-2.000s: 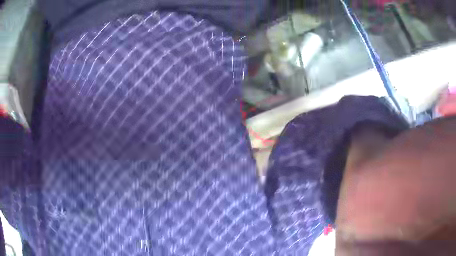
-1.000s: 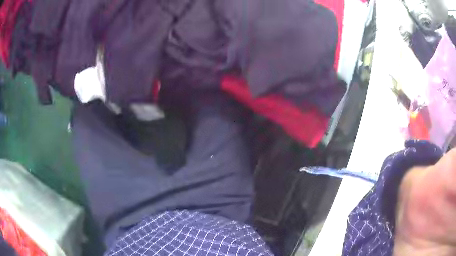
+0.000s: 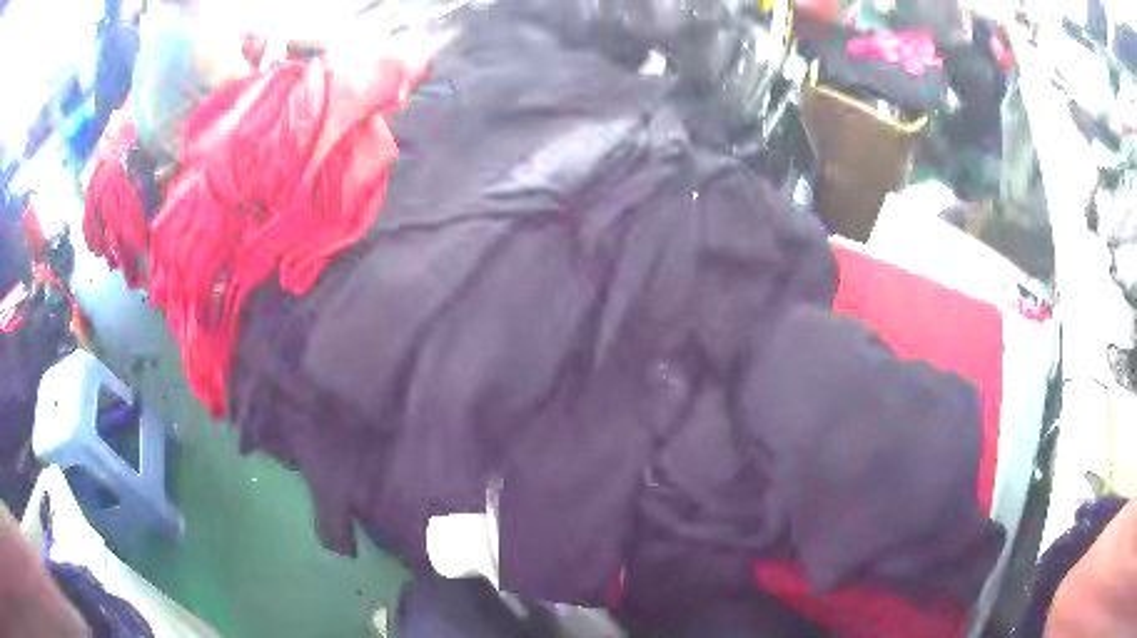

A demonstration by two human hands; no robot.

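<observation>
A large soft heap of dark garment pieces [image 3: 499,337] fills the middle of the view. Bright red garment pieces [image 3: 262,187] lie bunched on its left side, and a red strip [image 3: 860,604] shows under its near right edge. A white scrap [image 3: 461,545] is at the heap's near edge. A flat red straight-edged sheet or stack [image 3: 935,337] shows behind the heap on the right. Only a bit of my left forearm or hand [image 3: 28,586] shows at the lower left edge, and of my right [image 3: 1097,586] at the lower right edge; the fingers of both are out of the picture.
A pale blue plastic stool [image 3: 106,436] stands on the green floor [image 3: 262,536] at the left. A pale crate rim [image 3: 125,580] is at the lower left. A brown bin [image 3: 860,150] and black plastic [image 3: 736,62] are behind the heap. The long pale machine table [image 3: 1082,361] runs along the right.
The view has tilted up from my lap and the near edge of the heap to the whole heap. A bit of my left arm has come into view; my right arm stays at the right edge.
</observation>
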